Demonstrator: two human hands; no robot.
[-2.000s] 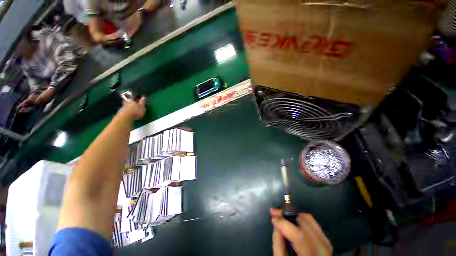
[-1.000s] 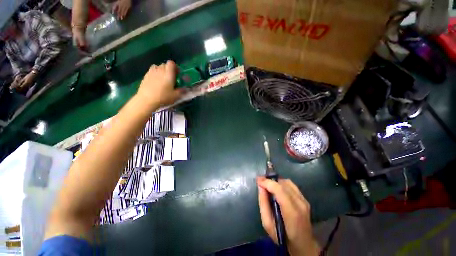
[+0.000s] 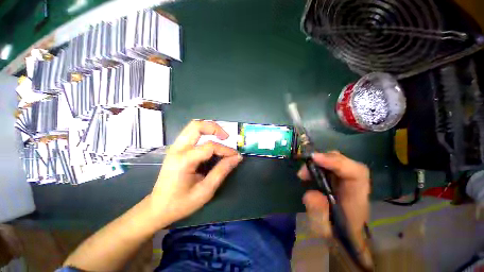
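Observation:
A green circuit board [image 3: 267,141] in a dark frame lies flat on the dark green bench in front of me. A white LCD module [image 3: 229,129] lies against its left end, with an orange-gold tab [image 3: 241,139] at the joint. My left hand [image 3: 192,167] is over the module, fingers and thumb at its lower edge; whether it grips the module cannot be told. My right hand [image 3: 342,188] holds the black soldering iron [image 3: 322,179] like a pen. Its blurred tip points up, above and right of the board, not touching it. A thin silvery wire [image 3: 143,162] runs from the left to my left hand.
Rows of stacked white LCD modules [image 3: 154,82] stand at left, beside a white foam box [image 3: 15,154]. A red-and-white tin of metal shavings [image 3: 371,103] stands at right, below the black fan [image 3: 377,32]. A black unit [image 3: 432,125] is right of the tin.
The view has shifted down and closer. My left hand has come back from the conveyor to the bench. A circuit board and module now lie before me. My right hand still holds the iron.

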